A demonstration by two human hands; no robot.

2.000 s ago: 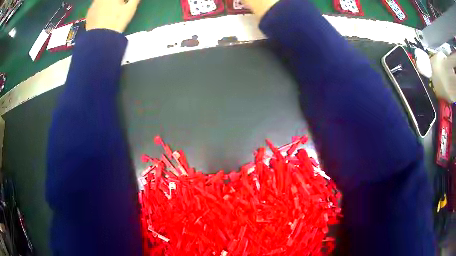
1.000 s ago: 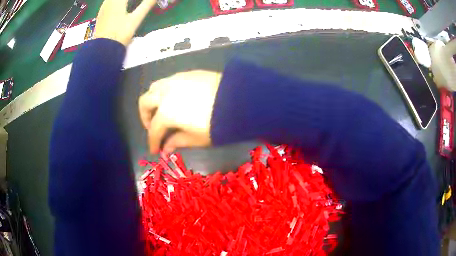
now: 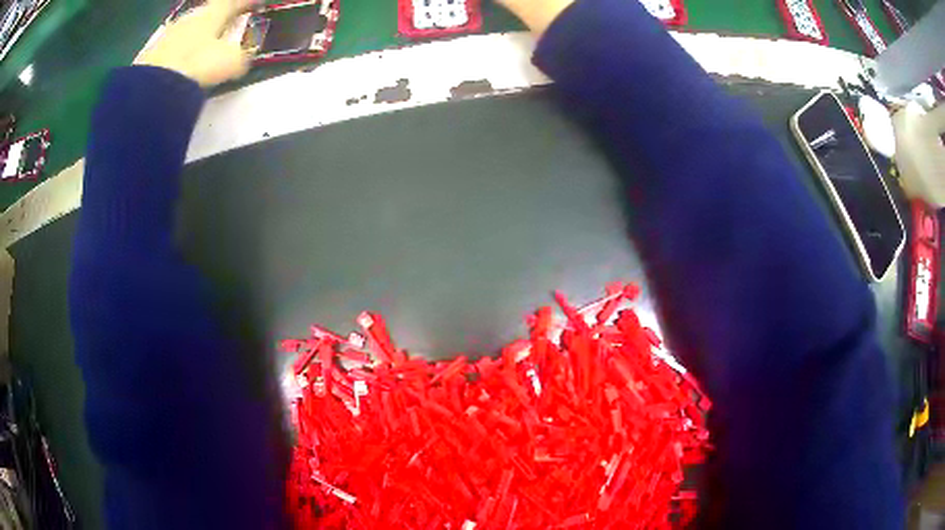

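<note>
My left hand (image 3: 202, 43) is at the top left over the green belt, partly cut off by the top edge. Its fingers are beside a red-framed unit with a dark screen (image 3: 290, 28); I cannot tell if they grip it. My right hand (image 3: 535, 10) is mostly cut off by the top edge, so its fingertips are hidden. A red-framed keypad unit (image 3: 439, 15) lies on the belt between the hands. A large heap of small red strips (image 3: 497, 435) lies nearest me, between my forearms.
A white belt edge rail (image 3: 342, 88) curves across between the green belt (image 3: 93, 93) and the dark worktop. A smartphone (image 3: 852, 181) lies at the right, near a long red unit (image 3: 921, 271). Another red-framed unit (image 3: 25, 156) is at the far left. More units lie at the top right.
My right hand reached down to the left side of the strip heap and is now back at the top edge. My left hand has moved left. The units on the belt have shifted.
</note>
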